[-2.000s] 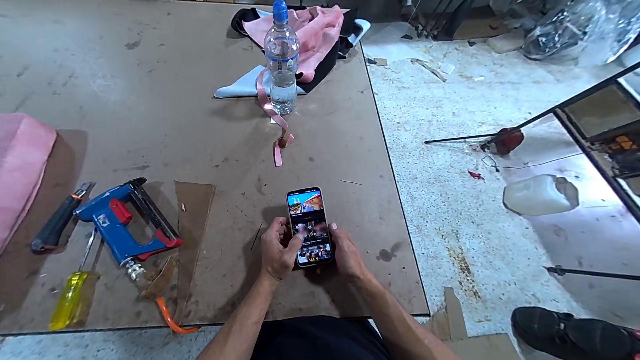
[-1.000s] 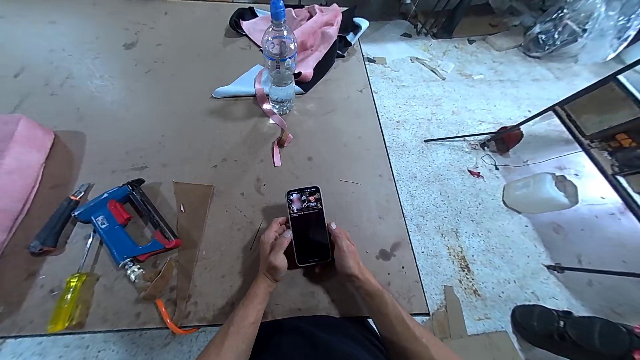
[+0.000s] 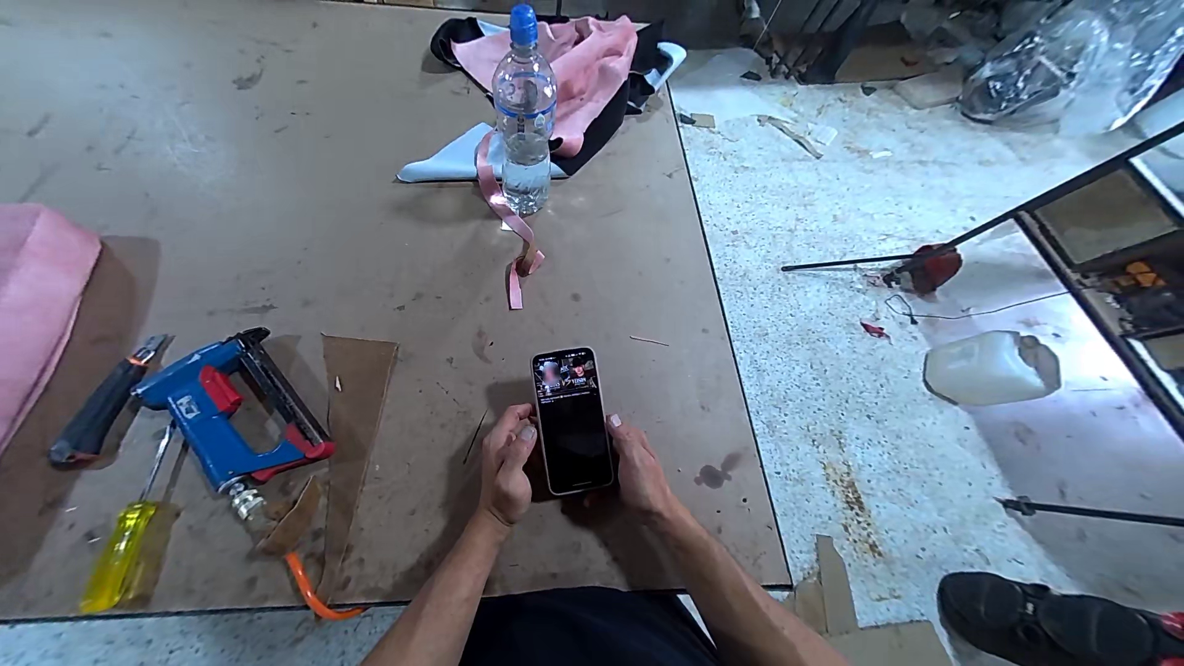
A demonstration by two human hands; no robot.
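Observation:
A smartphone (image 3: 575, 435) with a mostly dark screen is held upright over the table near its front edge. My left hand (image 3: 509, 467) grips its left side, the thumb by the edge. On the phone's right side my right hand (image 3: 640, 465) closes around the lower part. Some fingers of both hands are hidden behind the phone. To the left lie a blue and red pneumatic stapler (image 3: 217, 407) with an orange hose (image 3: 310, 592), a screwdriver with a yellow handle (image 3: 116, 560) and a dark-handled utility knife (image 3: 104, 407). A strip of cardboard (image 3: 356, 444) lies beside the stapler.
Beyond the phone, a plastic water bottle (image 3: 525, 120) stands by a pink ribbon (image 3: 513, 217) and pink and black fabric (image 3: 587, 69). Pink material (image 3: 37, 296) lies at the table's far left. On the floor at right are a plastic jug (image 3: 990, 368), a metal frame (image 3: 1027, 205) and a black shoe (image 3: 1045, 610).
The phone screen has gone from several bright pictures to a mostly dark page with small pictures at the top. My left thumb has moved off the screen to the phone's left edge.

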